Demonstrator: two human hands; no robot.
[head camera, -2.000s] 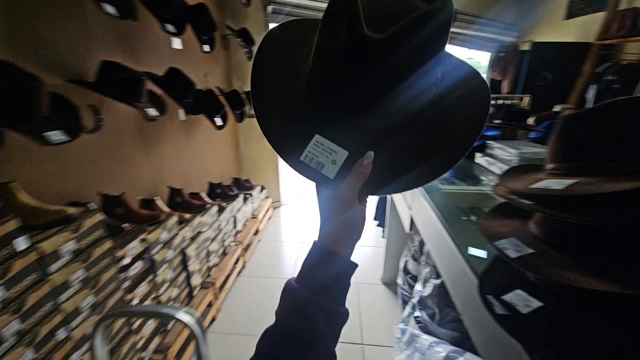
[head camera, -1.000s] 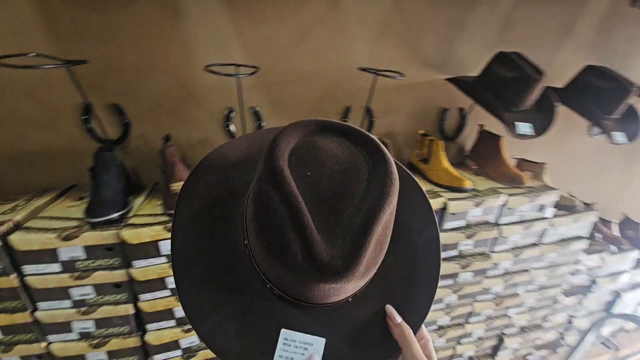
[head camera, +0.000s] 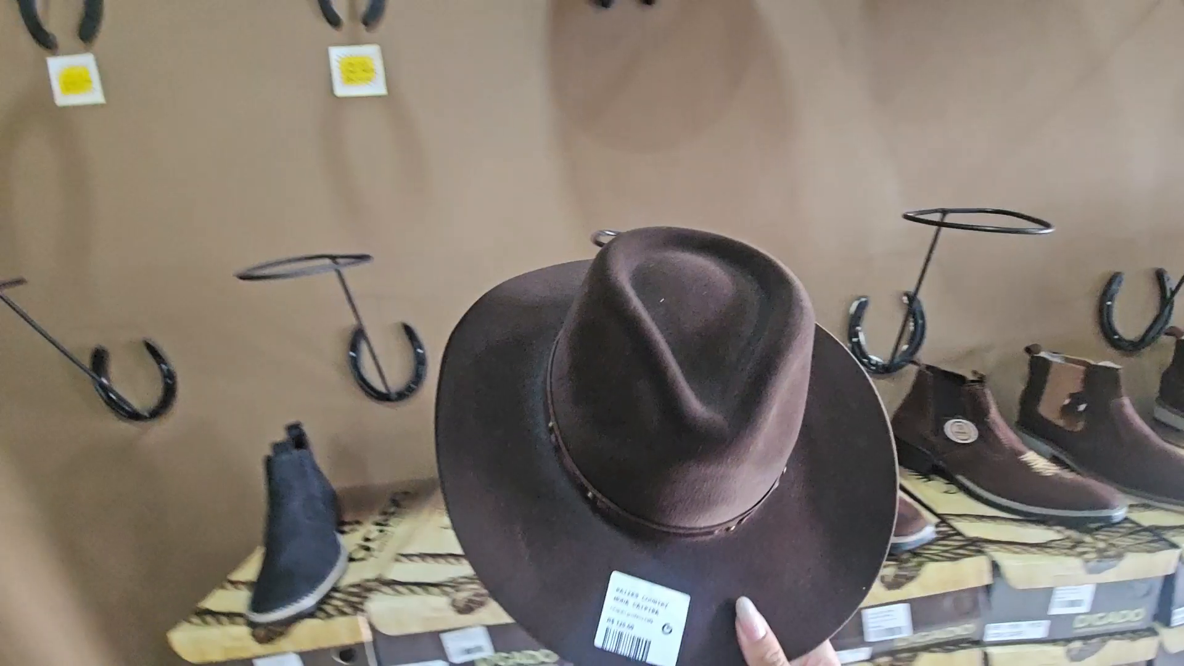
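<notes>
My left hand (head camera: 772, 638) is at the lower edge of the head view. It grips the brim of a dark brown felt hat (head camera: 689, 370), with its thumb on the front of the brim and the other fingers mostly hidden behind. The hat's creased crown faces me, and a thin studded band (head camera: 638, 523) runs around its base. A white printed label with a barcode (head camera: 641, 618) is stuck on the brim beside my thumb. My right hand is out of view.
Wire hat holders (head camera: 305, 265) on horseshoes (head camera: 387, 363) project from the brown wall. Below, a dark ankle boot (head camera: 294, 527) and brown ankle boots (head camera: 1008, 449) stand on stacked shoe boxes (head camera: 1078, 592). Price cards (head camera: 357, 70) hang above.
The view has swung from the shop aisle to the wall display. The hat, raised high in the oldest frame, now shows its crown lower in view. My hand still grips its brim.
</notes>
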